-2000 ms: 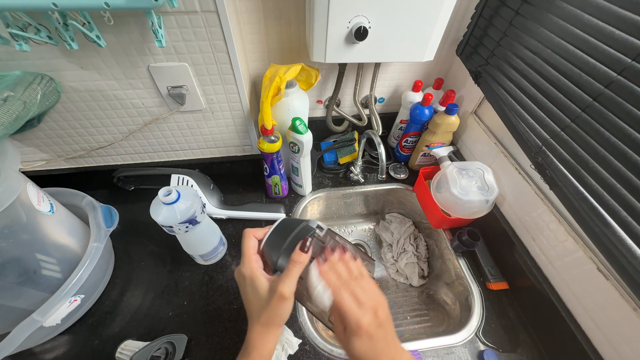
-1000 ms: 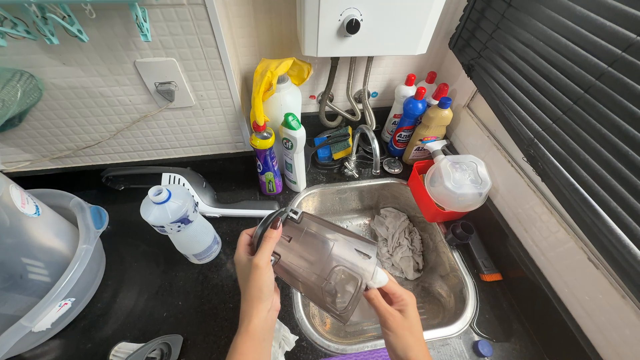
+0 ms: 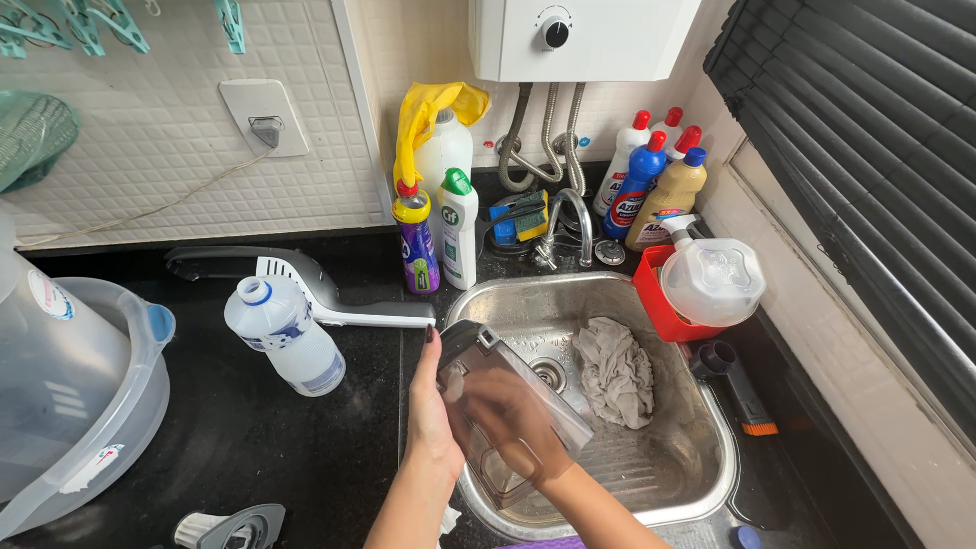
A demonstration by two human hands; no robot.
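Note:
A translucent smoky plastic vacuum-cleaner dust container [image 3: 553, 404] is tilted over the left side of the steel sink [image 3: 713, 503]. My left hand [image 3: 433, 404] grips its left edge, thumb up near the dark rim. My right hand [image 3: 515, 423] shows through the smoky plastic, reaching inside or behind it; I cannot tell which, nor what its fingers hold. A crumpled grey cloth [image 3: 616, 374] lies in the sink, right of the drain [image 3: 547, 374]. The handheld vacuum body [image 3: 305, 286] rests on the black counter behind a clear plastic bottle [image 3: 286, 335].
Cleaning bottles [image 3: 459, 229] stand behind the sink, with more [image 3: 633, 183] beyond the faucet [image 3: 568, 229]. A red container [image 3: 663, 305] sits at its right rear corner, near a brush attachment [image 3: 743, 396]. Plastic basins [image 3: 145, 381] are at left; a filter part [image 3: 229, 528] lies front left.
The container has turned in my hands. My right hand has moved from its lower right end to where it shows through the plastic. Two seconds ago that hand was over the container's side.

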